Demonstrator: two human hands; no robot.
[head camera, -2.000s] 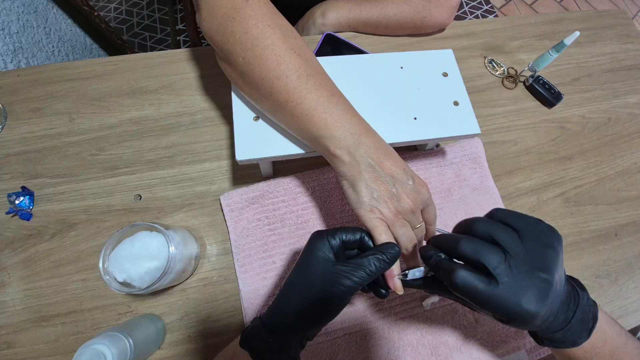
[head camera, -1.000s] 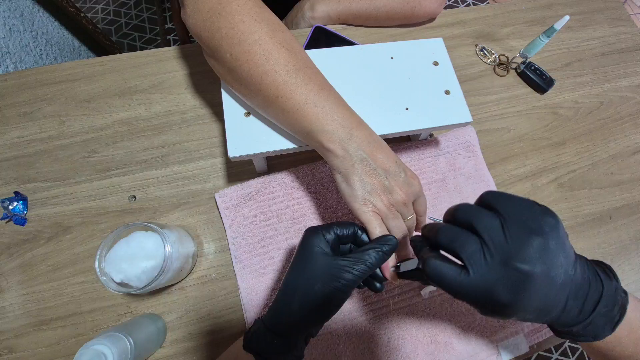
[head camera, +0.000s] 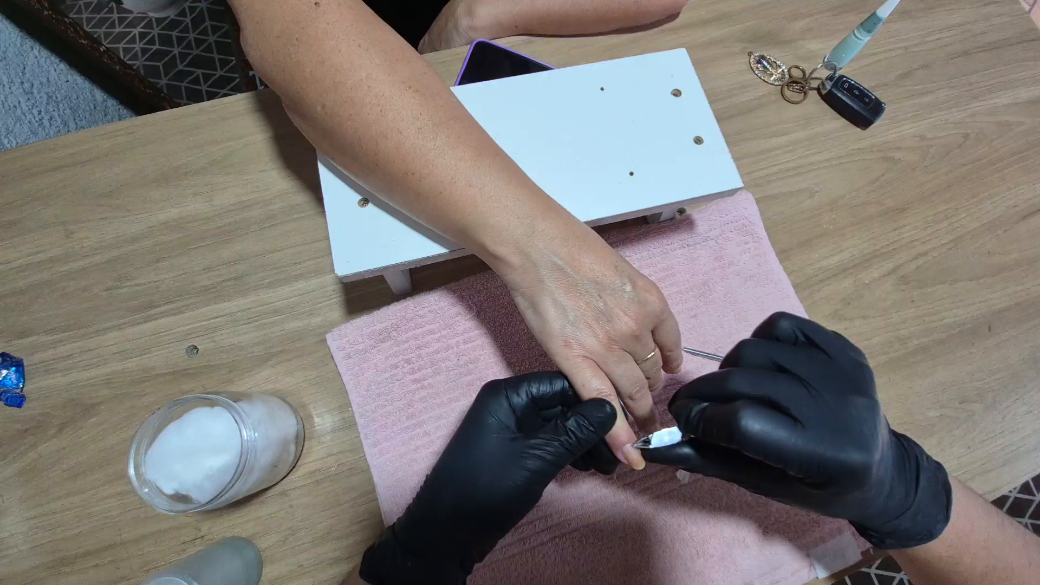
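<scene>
Another person's hand (head camera: 593,309), with a ring, reaches palm down over a pink towel (head camera: 431,357). My left hand (head camera: 520,455), in a black glove, grips one of its fingers between thumb and fingers. In my right hand (head camera: 780,422), also gloved in black, is a metal cuticle nipper (head camera: 662,438); its pointed jaws touch the side of that finger's nail. A thin metal rod (head camera: 703,354) juts out on the left side of my right hand. Most of the nipper's handles are hidden by my fingers.
The person's forearm lies across a low white wooden stand (head camera: 601,138), with a phone (head camera: 500,63) behind it. To the left are a clear jar of cotton (head camera: 215,451), a bottle (head camera: 215,563) and blue foil (head camera: 11,379). Keys with a black fob (head camera: 851,101) lie at the upper right.
The nipper in my right hand has turned a little, and its pointed jaws now show at the nail. My left hand keeps its hold on the finger.
</scene>
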